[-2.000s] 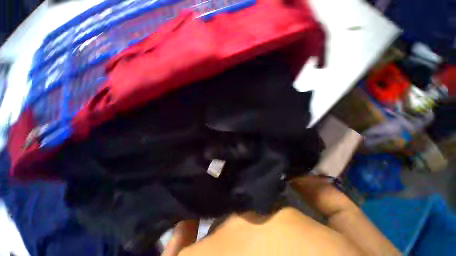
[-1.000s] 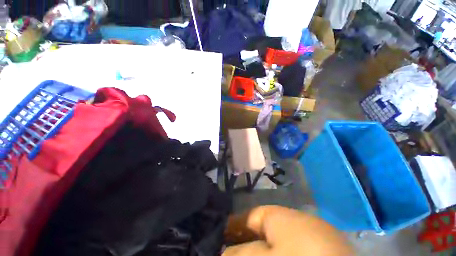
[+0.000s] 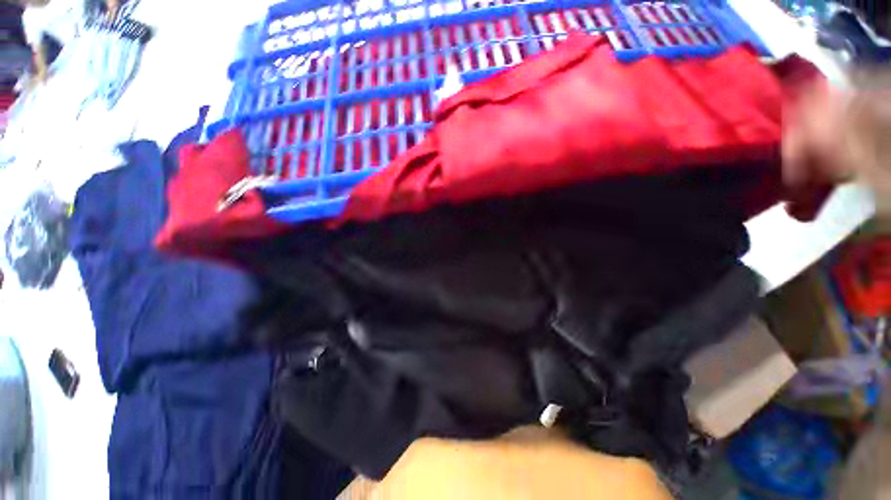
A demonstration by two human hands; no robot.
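Red garments (image 3: 606, 122) lie across the near side of a blue plastic basket (image 3: 327, 107). A heap of black garments (image 3: 459, 283) hangs below them, with a small white label near its lower edge. My right hand (image 3: 830, 137) is blurred at the upper right, over the right end of the red cloth; its grip cannot be made out. My left hand cannot be made out. A yellow-orange shape fills the bottom centre; whether it is clothing or skin is unclear.
Navy garments (image 3: 186, 293) lie left of the black heap on the white table (image 3: 59, 322). A small dark object (image 3: 63, 372) lies at the left. At the lower right are a tan stool or box top (image 3: 738, 376) and a blue plastic bag (image 3: 782, 449).
The view has swung back left from the floor and light blue bin to the basket. My right hand now shows at the red cloth's right end.
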